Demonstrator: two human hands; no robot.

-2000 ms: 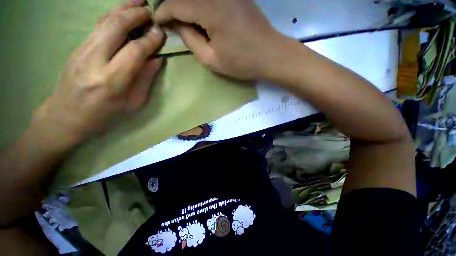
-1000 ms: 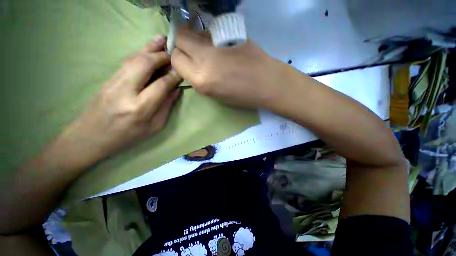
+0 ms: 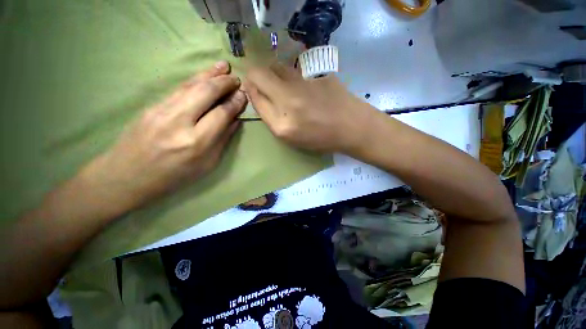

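Note:
A large olive-green garment panel [image 3: 83,83] covers the left of the machine table. My left hand [image 3: 186,125] lies on it with bent fingers, the fingertips pressing the cloth. My right hand [image 3: 299,109] pinches the cloth beside the left fingertips, just below the presser foot [image 3: 235,40]. A short dark line [image 3: 250,119] shows in the cloth between the hands. The cloth right at the fingertips is partly hidden by the fingers. The white ribbed knob [image 3: 319,61] on its black fitting is just above my right hand.
The white table edge [image 3: 321,186] has ruler marks and a dark-rimmed worn spot [image 3: 259,201]. A yellow-orange ring [image 3: 410,6] lies on the machine bed. A yellow-orange holder [image 3: 492,138] and upright olive strips [image 3: 530,128] are at right. Crumpled cloth pieces [image 3: 385,238] lie beyond the table edge.
The view has shifted, so the presser foot, knob and orange ring now show. Both hands stay close together on the cloth; they appear a little lower and further right in the picture.

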